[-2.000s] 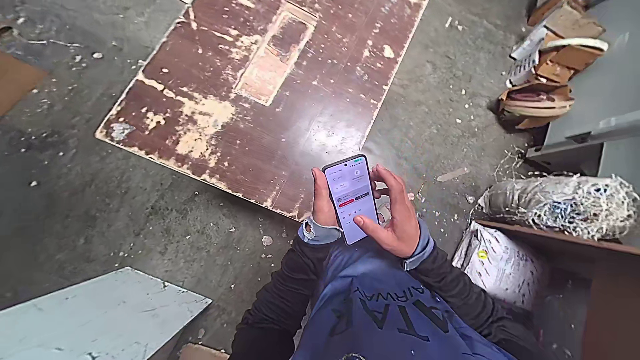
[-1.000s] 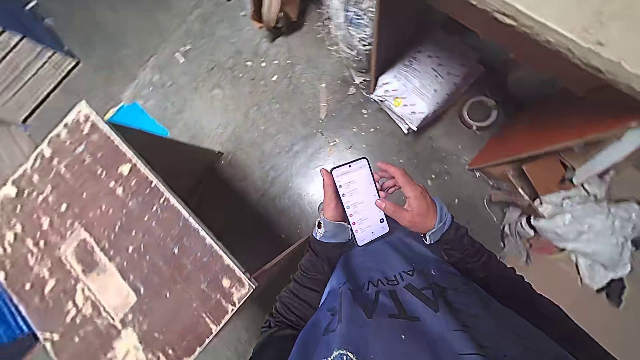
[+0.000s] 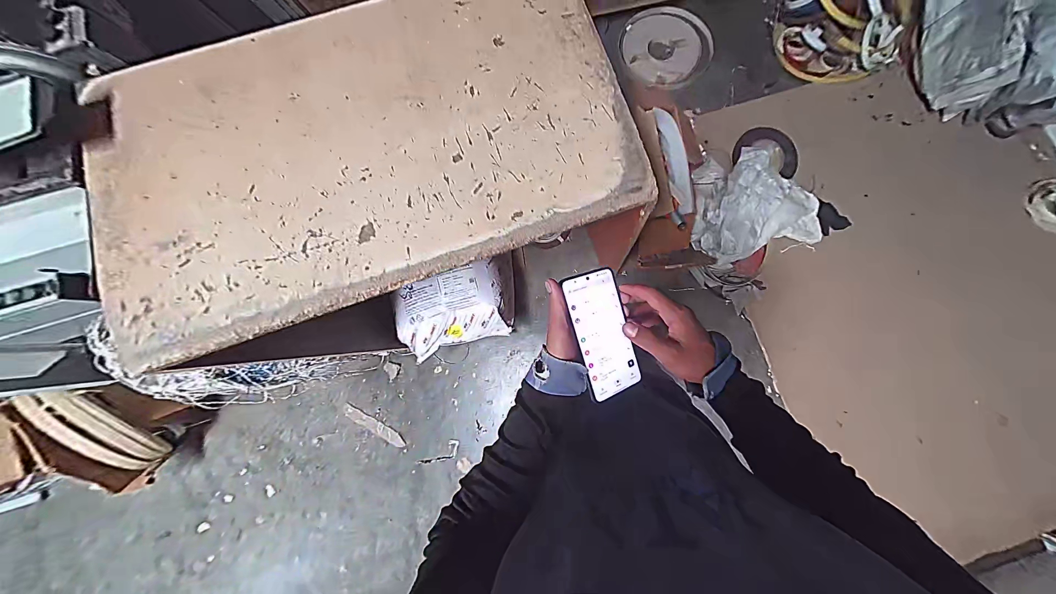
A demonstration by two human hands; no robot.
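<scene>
A smartphone (image 3: 602, 337) with a lit screen showing a list is held upright in front of my dark clothing. My left hand (image 3: 563, 326) grips its left edge, the thumb along the side and the other fingers hidden behind the phone. At the phone's right edge is my right hand (image 3: 672, 334), its fingers bent and a fingertip at or very near the edge; whether it bears any of the weight, I cannot tell.
A worn, scarred tabletop (image 3: 371, 165) spans the upper left, with a printed white sack (image 3: 454, 305) beneath it. Crumpled plastic (image 3: 755, 202) and a tape roll (image 3: 780, 148) lie on a large brown board (image 3: 907, 330) at right. Tangled wire (image 3: 247, 384) hangs by the table's left end.
The view has swung far round to the right, from the reddish-brown board to the worn tabletop. The phone's screen has changed from a page with a red patch to a list. Both hands stay at the phone.
</scene>
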